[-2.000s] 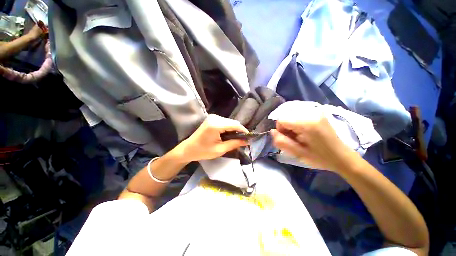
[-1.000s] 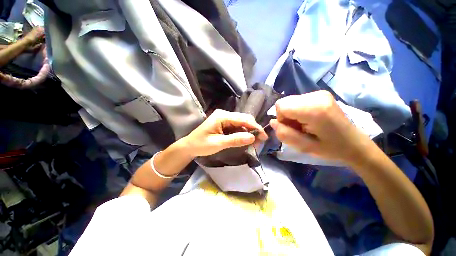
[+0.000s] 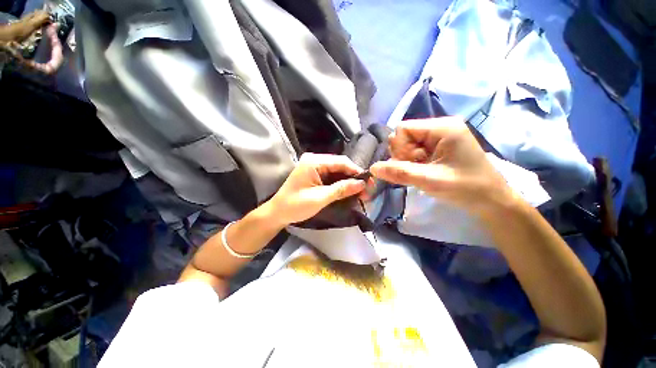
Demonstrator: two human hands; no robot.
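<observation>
A large dark grey garment with a pale grey-white reverse (image 3: 158, 93) lies over the table's left part and hangs down toward the lap. My left hand (image 3: 316, 188), with a white band at the wrist, pinches a dark edge of its cloth between thumb and fingers. My right hand (image 3: 439, 162) is just right of it, thumb tip at the same edge, other fingers curled. Whether it grips the cloth is hidden. A pale-backed flap of cloth (image 3: 342, 244) hangs below my left hand over the lap.
A pale blue-white garment pile (image 3: 518, 108) lies at right on the blue table (image 3: 403, 43). A dark flat cloth (image 3: 600, 54) is at far right, with a brown handle (image 3: 604, 194) below it. Another person's hand (image 3: 25, 29) shows at top left.
My right hand was raised off the edge a second ago and its thumb now meets my left fingertips. My left hand stays at the cloth. The other person's hand has moved up and left.
</observation>
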